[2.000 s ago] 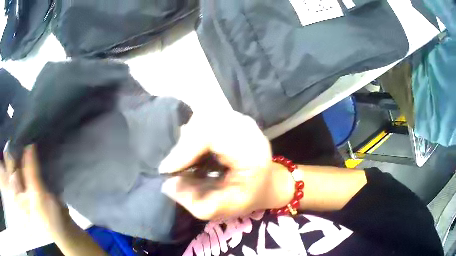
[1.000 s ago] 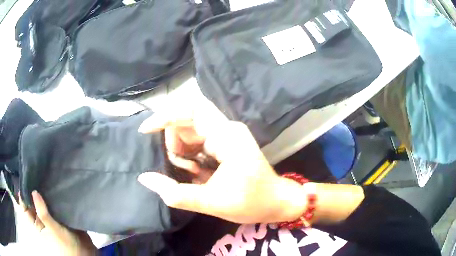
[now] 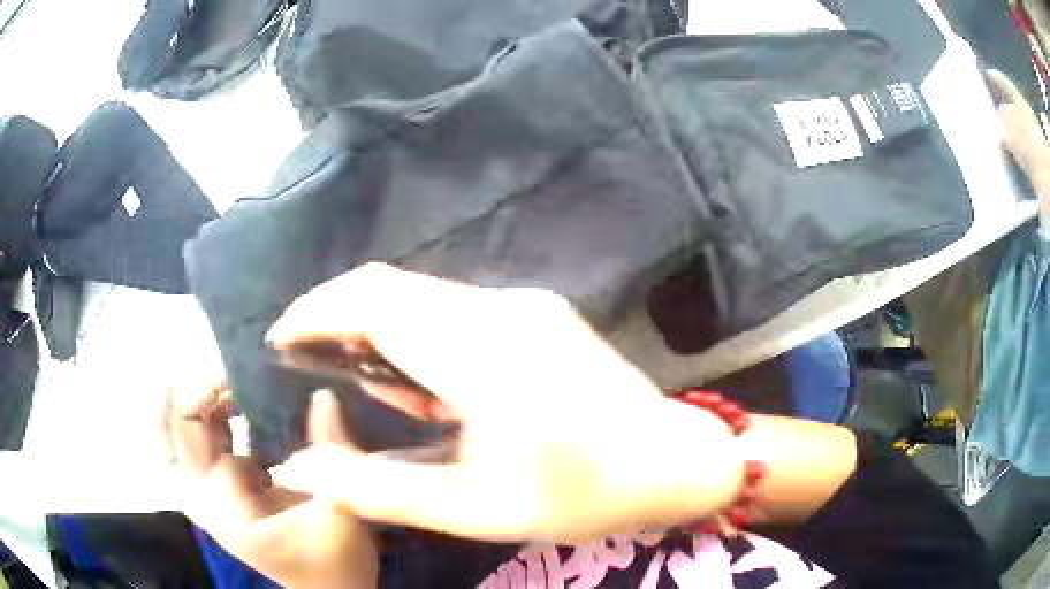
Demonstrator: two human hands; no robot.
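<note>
A black fabric bag (image 3: 495, 173) is held up over the table, its plain side with a long seam facing me. My left hand (image 3: 271, 495) grips its lower left edge. My right hand (image 3: 495, 403) is over the bag's lower part, thumb and fingers near the left hand. A dark, thin tool, which looks like thread snips (image 3: 371, 366), lies inside the right hand, mostly hidden and blurred. No thread end can be made out.
A black bag with a white label (image 3: 818, 131) lies at the right on the white table (image 3: 794, 334). More black bags lie behind. Black pieces (image 3: 121, 201) lie at left. A person in teal (image 3: 1013, 334) is at the right edge.
The held bag has moved up and right, turned, and now overlaps the bags behind. My left hand has moved right, close to my right hand. The view has shifted, showing more black pieces at left.
</note>
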